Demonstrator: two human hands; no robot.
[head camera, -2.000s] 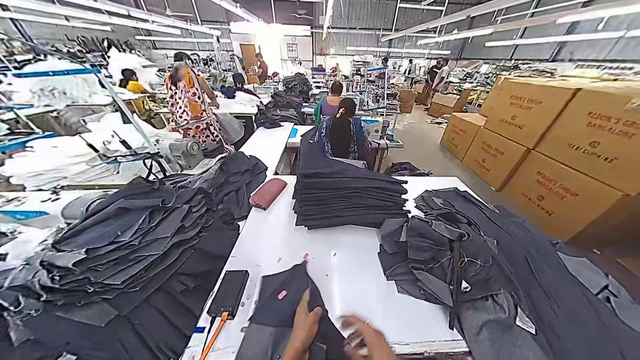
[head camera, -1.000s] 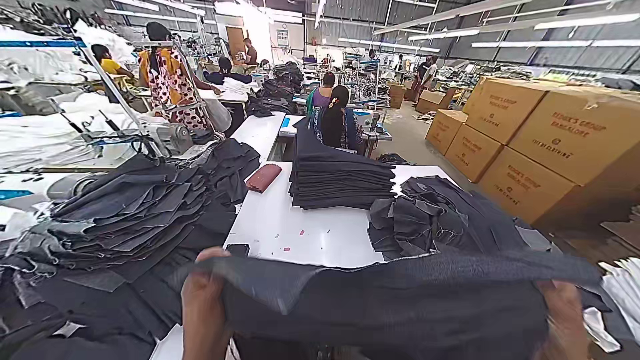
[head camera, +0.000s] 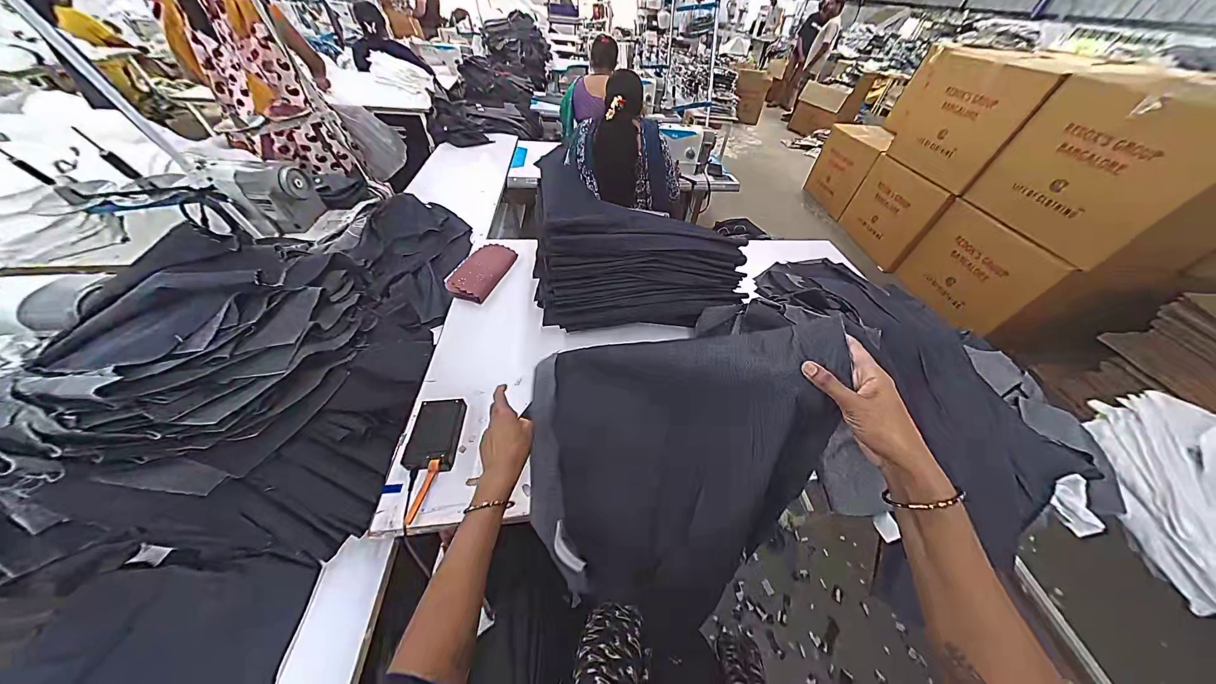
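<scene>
A dark denim panel (head camera: 674, 446) hangs between my two hands, in front of the white table's near edge. Its upper right corner is pinched in my right hand (head camera: 864, 394), thumb on the near face. My left hand (head camera: 506, 437) grips the panel's left edge, its fingers partly hidden. Beyond the panel a neat stack of folded dark denim (head camera: 636, 256) stands on the white table (head camera: 484, 342). A loose heap of dark pieces (head camera: 912, 361) lies to the right, and a large pile of dark cut pieces (head camera: 209, 351) to the left.
On the table lie a maroon purse (head camera: 482, 273) and a black device (head camera: 435, 434) with an orange cable. Cardboard cartons (head camera: 988, 256) stand at the right, white fabric (head camera: 1164, 484) below them. A seated person (head camera: 622, 142) is ahead; a sewing machine (head camera: 271, 195) is at left.
The panel, stretched wide across the view a second ago, now hangs down with my hands closer together. Two seconds ago my hands were low at the table's near edge.
</scene>
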